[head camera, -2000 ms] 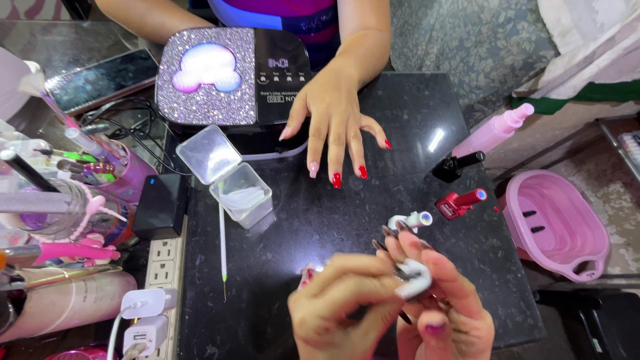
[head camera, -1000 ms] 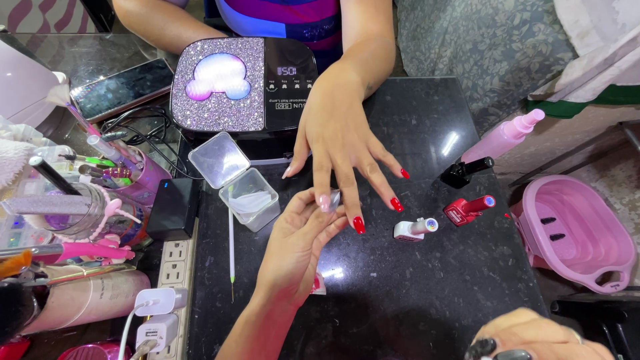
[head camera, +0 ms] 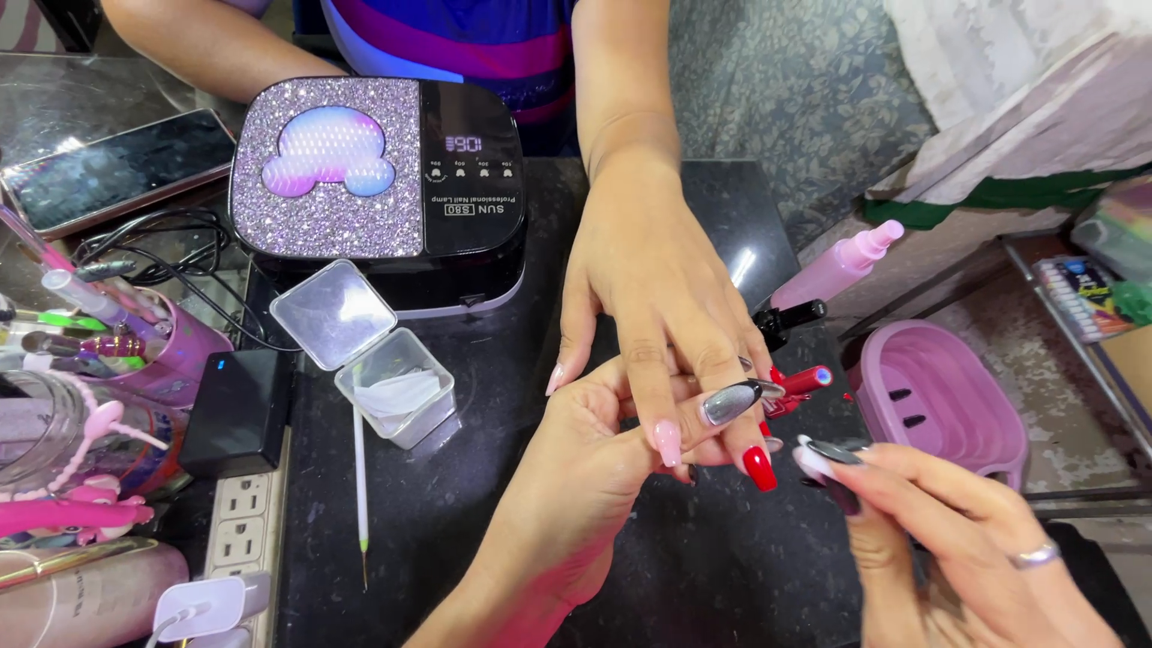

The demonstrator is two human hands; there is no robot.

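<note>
My left hand (head camera: 594,441) supports the other person's hand (head camera: 648,270) from below, its thumb lying over their fingers. That hand is spread palm down, with red polish on one visible nail (head camera: 759,469) and light pink on another (head camera: 667,442). At the right, my right hand (head camera: 945,531) pinches a small white piece (head camera: 813,461), probably a wipe or pad, between long dark nails. A red nail polish bottle (head camera: 801,382) stands behind the held fingers, partly hidden. Just beyond it are a black-capped bottle (head camera: 792,317) and a pink spray bottle (head camera: 837,265).
A glittery nail lamp (head camera: 378,171) sits at the back. An open clear box (head camera: 396,387) holds white pads, beside a thin brush (head camera: 362,486). Brushes in a pink cup (head camera: 180,351), a black adapter (head camera: 238,414) and a power strip (head camera: 241,522) line the left; a pink basin (head camera: 940,396) is at right.
My left hand has come under the other person's fingers. My right hand has moved in from the lower right with the white piece. The white bottle seen earlier is now out of sight.
</note>
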